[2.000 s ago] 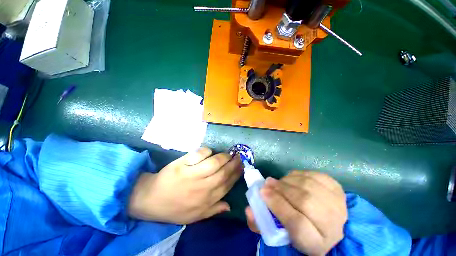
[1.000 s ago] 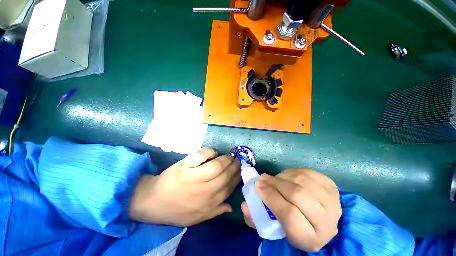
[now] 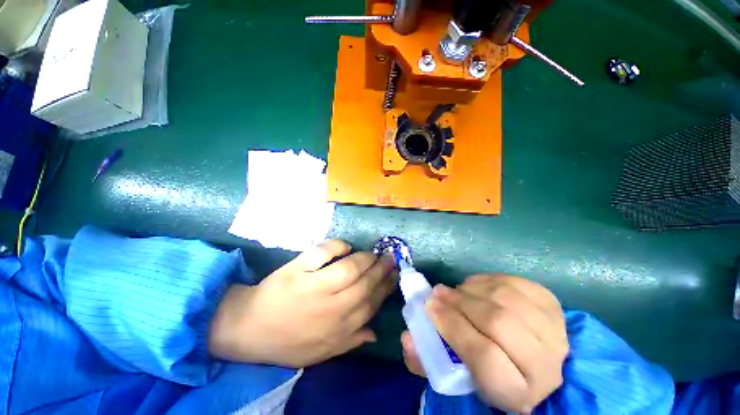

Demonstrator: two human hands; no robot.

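A small round motor part (image 3: 393,246), dark and silver with blue glints, is at the fingertips of my left hand (image 3: 304,306), just in front of the orange base. My left fingers hold it and hide its near-left side. My right hand (image 3: 503,336) is shut on the translucent white squeeze bottle (image 3: 432,344). The bottle is tilted, and its blue tip is at the part. The toggle press (image 3: 357,182) stands beyond my hands. Its dark toothed nest (image 3: 419,144) shows an open central hole with no part in it.
White wipes (image 3: 284,198) lie left of the press base. A white carton (image 3: 97,69) on clear plastic is at the upper left, with a small purple tip (image 3: 108,164) below it. A mesh block (image 3: 686,182) and another round part (image 3: 623,70) are at right. Side rods (image 3: 349,19) stick out.
The loose round part at the upper right appears farther left. The bottle tip has shifted slightly over the held part. My left hand stays nearly still.
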